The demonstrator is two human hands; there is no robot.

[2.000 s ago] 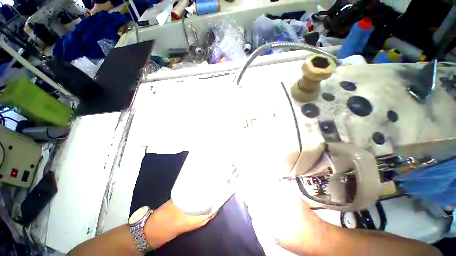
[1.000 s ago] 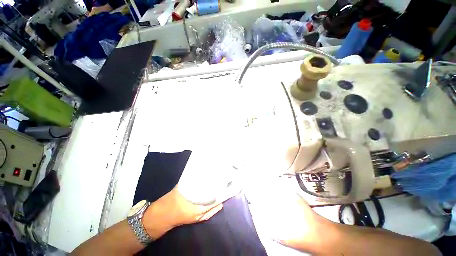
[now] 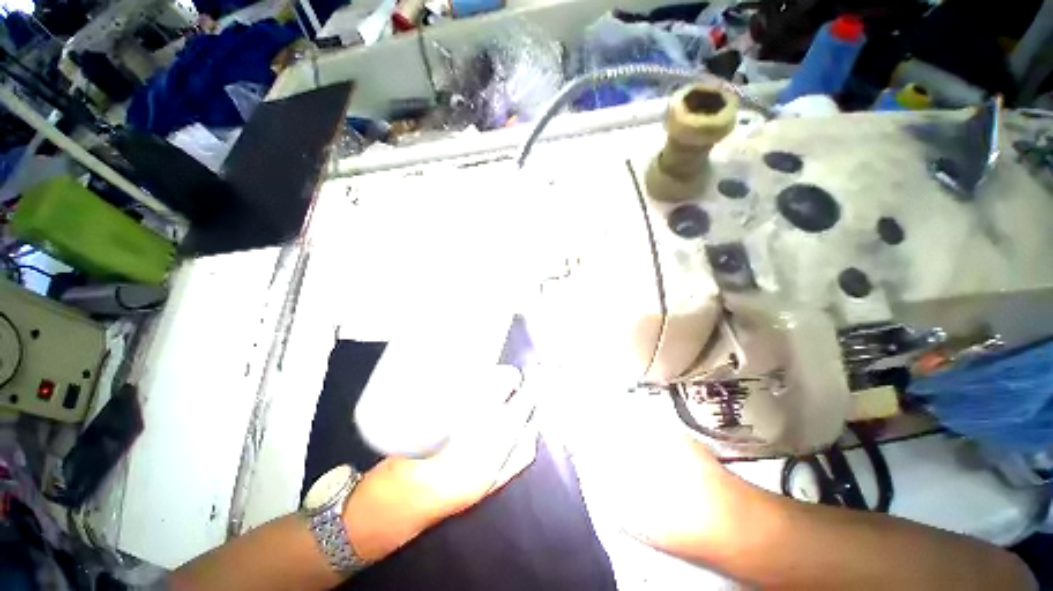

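Note:
A dark cloth panel lies on the white machine table, its far corner showing left of the white lamp head. The cream sewing machine stands to the right. My left hand, with a metal watch at the wrist, is on the cloth, partly behind the lamp head; its fingertips are washed out by glare. My right hand lies at the cloth's right side below the machine head, its fingers lost in glare. The needle and presser foot cannot be made out.
Black-handled shears lie under the machine arm. A light blue bundle hangs at the right. A dark phone-like slab, a control box and a green object are at the left. Blue thread cones and plastic bags stand behind.
The view has shifted, so the machine sits slightly higher and further left. The lamp head appears further left and lower. My left hand's fingers look more raised and spread beside the lamp head.

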